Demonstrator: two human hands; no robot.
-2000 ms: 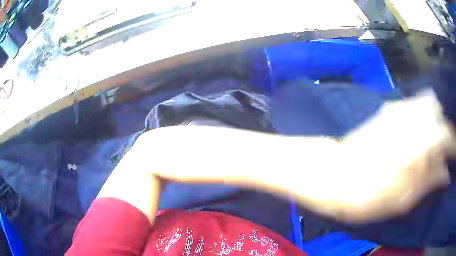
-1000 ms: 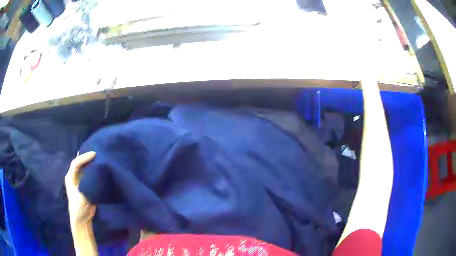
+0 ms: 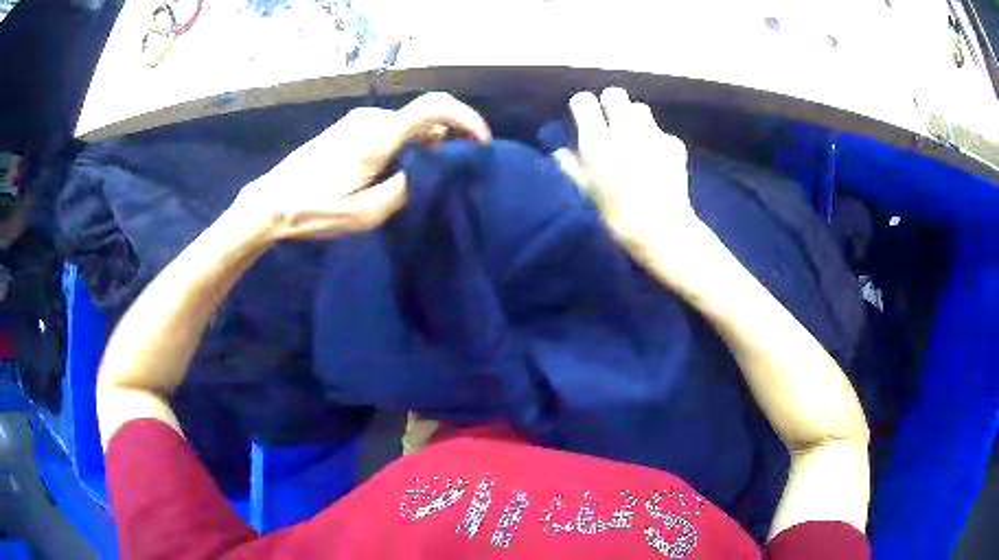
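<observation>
A dark navy garment (image 3: 581,317) is bunched over my lap and hangs from my hands, just below the table's front edge. My left hand (image 3: 400,164) grips its upper edge left of centre, fingers curled over the cloth. My right hand (image 3: 619,159) is at the upper edge to the right, its back towards the camera and slightly blurred. Its fingertips point up and the thumb side touches the cloth; whether it grips the cloth cannot be told.
The white table (image 3: 526,38) spans the top, with small coloured loops (image 3: 164,38) at its left. Blue bins stand at the right (image 3: 953,361) and left (image 3: 88,372). More dark cloth (image 3: 142,219) lies at the left, over a bin's edge.
The left hand has moved right and up with the cloth. The right hand has come back from over the table to the garment's upper edge. The view has shifted.
</observation>
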